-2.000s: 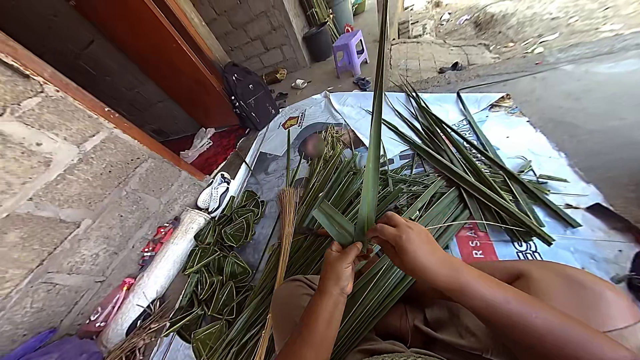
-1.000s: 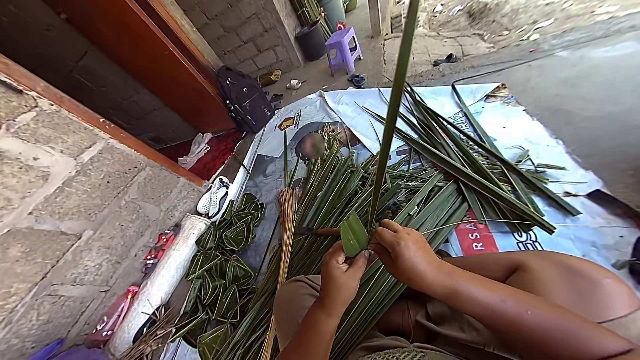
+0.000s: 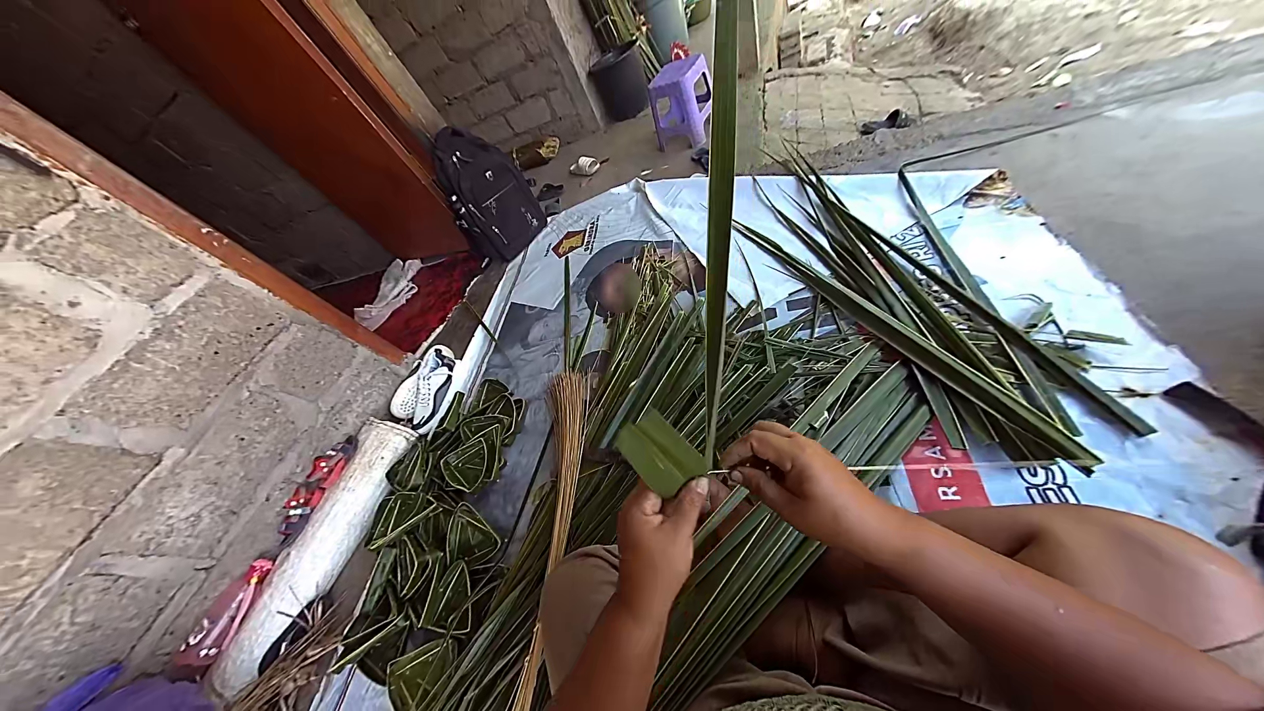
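My left hand (image 3: 667, 528) pinches a folded green palm leaf (image 3: 660, 454) by its lower edge, between thumb and fingers. A long part of the leaf stands upright beside the fold, out of the top of the view. At the base of the fold my right hand (image 3: 780, 479) has its thumb and forefinger closed on a thin pale strip, which seems to run off to the right. Loose palm leaves (image 3: 760, 563) lie under and around both hands. To their left, a bundle of thin brown sticks (image 3: 566, 444) leans beside several folded leaf pieces (image 3: 469, 538).
More long leaves (image 3: 948, 326) lie on the printed plastic sheet (image 3: 1116, 296). A white post (image 3: 316, 553), sneakers (image 3: 425, 388) and a block wall (image 3: 178, 395) are on the left. A black backpack (image 3: 489, 193) and a purple stool (image 3: 681, 102) stand farther back.
The two spread ends of the leaf near my left hand have become one short fold. My right hand has stayed close beside it, and the long part still stands upright.
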